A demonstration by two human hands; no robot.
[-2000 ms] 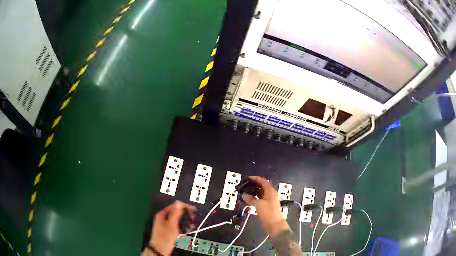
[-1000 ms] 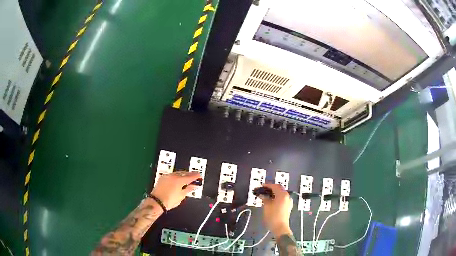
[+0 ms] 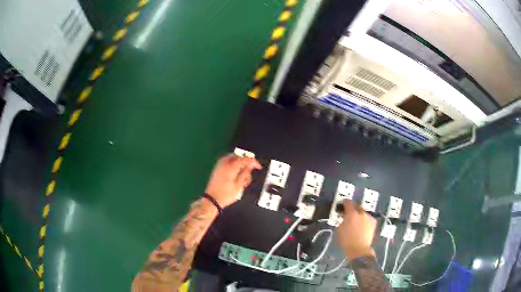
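Note:
Eight white sockets stand in a row on the black panel [image 3: 297, 137]. My left hand [image 3: 228, 179] covers most of the leftmost socket [image 3: 244, 153]; its fingers are bent and blurred, and I cannot tell whether they hold anything. A black power adapter [image 3: 275, 190] sits in the second socket [image 3: 279, 171], another [image 3: 309, 199] in the third socket [image 3: 313, 181]. My right hand [image 3: 357, 229] is at the fourth socket [image 3: 345, 189], its fingertips on a black adapter [image 3: 341, 207] there. White output cables [image 3: 284, 239] loop to the pale-green connector board [image 3: 243, 255].
The rack with its beige test unit [image 3: 365, 82] and wide display [image 3: 451, 43] stands beyond the panel. A blue tray [image 3: 456, 278] is at the lower right. Green floor with striped lines [image 3: 74, 117] and a pale cabinet [image 3: 48, 43] lie to the left.
My left hand has moved from the second socket to the leftmost one, leaving a black adapter in the second. My right hand stays at the fourth socket. The view has shifted.

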